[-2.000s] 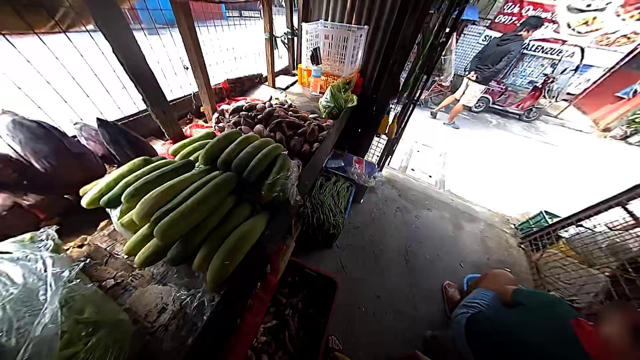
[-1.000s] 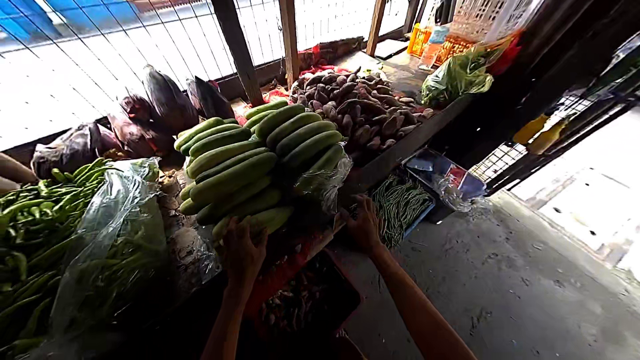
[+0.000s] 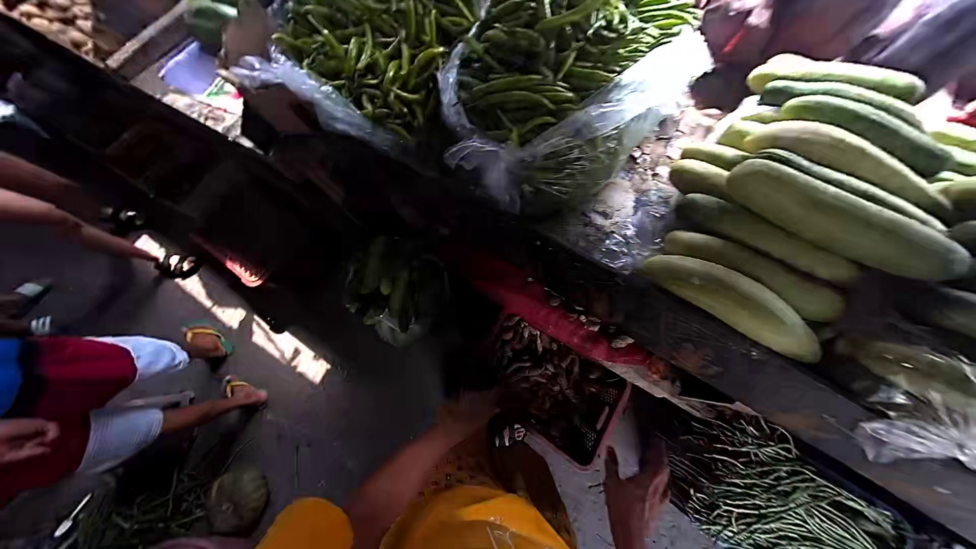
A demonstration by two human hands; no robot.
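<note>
My left hand [image 3: 469,408] is in shadow in front of my body, beside the dark plastic crate [image 3: 591,415] under the stall edge; its fingers are hard to make out. My right hand [image 3: 637,484] hangs low between that crate and a heap of string beans [image 3: 770,484], fingers downturned and apart from the beans, nothing seen in it. Above, on the stall, lies a pile of pale green cucumbers [image 3: 846,198]. Left of them, green chili peppers [image 3: 518,84] fill clear plastic bags [image 3: 640,91].
The dark stall edge [image 3: 762,374] runs diagonally across. Bagged green vegetables [image 3: 396,286] hang or stand below it. At left are a person in a red and blue top [image 3: 76,396], other people's limbs and a squash [image 3: 238,499] on the floor.
The view has swung left along the stall. My hands, near the cucumbers and stall edge one second ago, are now lower, close to my body. More chili bags and people have come into view.
</note>
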